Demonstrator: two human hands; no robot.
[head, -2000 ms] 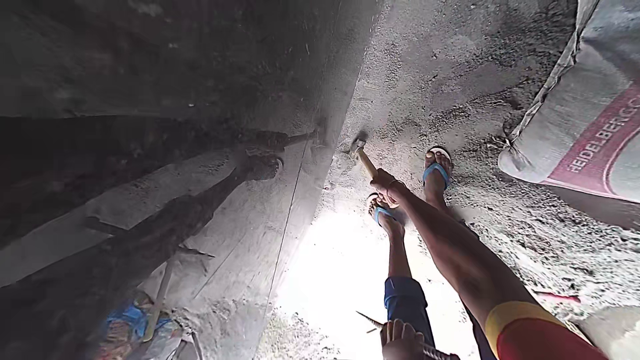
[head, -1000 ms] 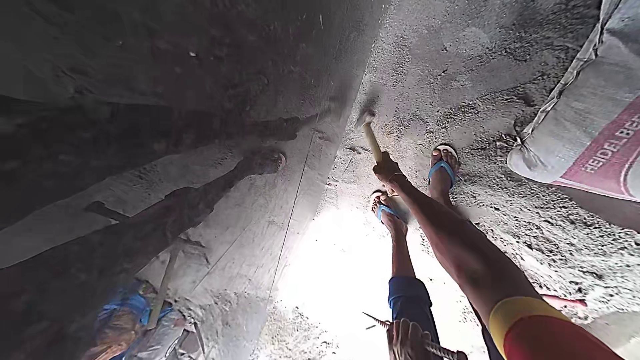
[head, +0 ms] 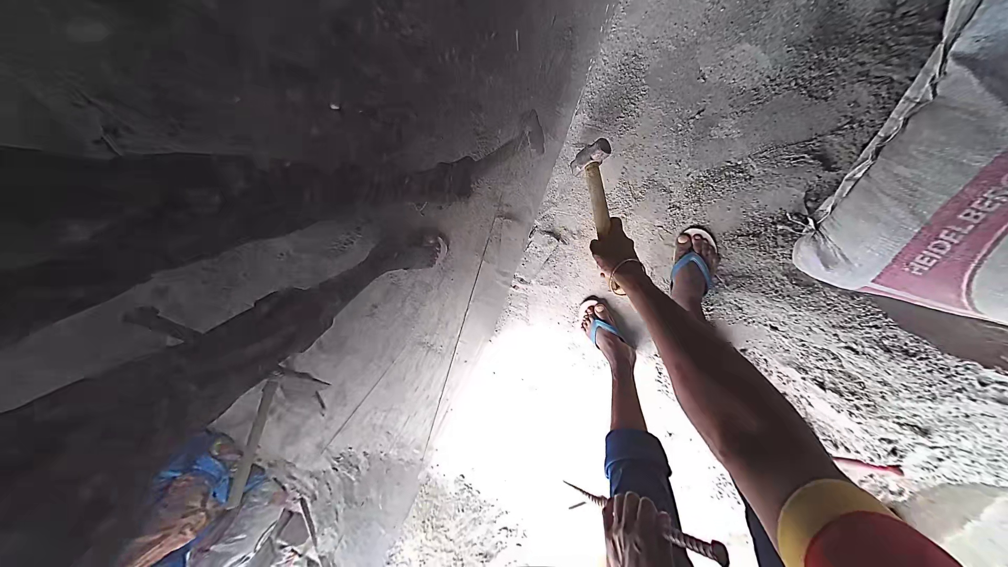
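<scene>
My right hand (head: 616, 252) is closed around the wooden handle of a hammer (head: 597, 197), whose metal head points away from me near the wall's base. A yellow-and-red sleeve covers that upper arm, and a thin bangle circles the wrist. Low in the view, my left hand (head: 636, 529) grips a ribbed metal rod (head: 697, 545), with a narrow pointed end sticking out on the left and a blunt head on the right. The palm is hidden. My two feet, in blue-strapped flip-flops (head: 693, 268), stand on the rough floor, between the hammer and the rod in the view.
A smooth grey wall or slab face (head: 394, 331) carries thin lines and dark shadows on the left. At right lies a printed woven sack (head: 906, 213). Blue plastic wrapping (head: 197, 472) and a wooden stick (head: 256, 441) lie lower left. Strong sunlight whitens part of the floor (head: 520, 409).
The hammer in my right hand has moved up in the view and its handle stands more upright. My left hand holds the rod in about the same place.
</scene>
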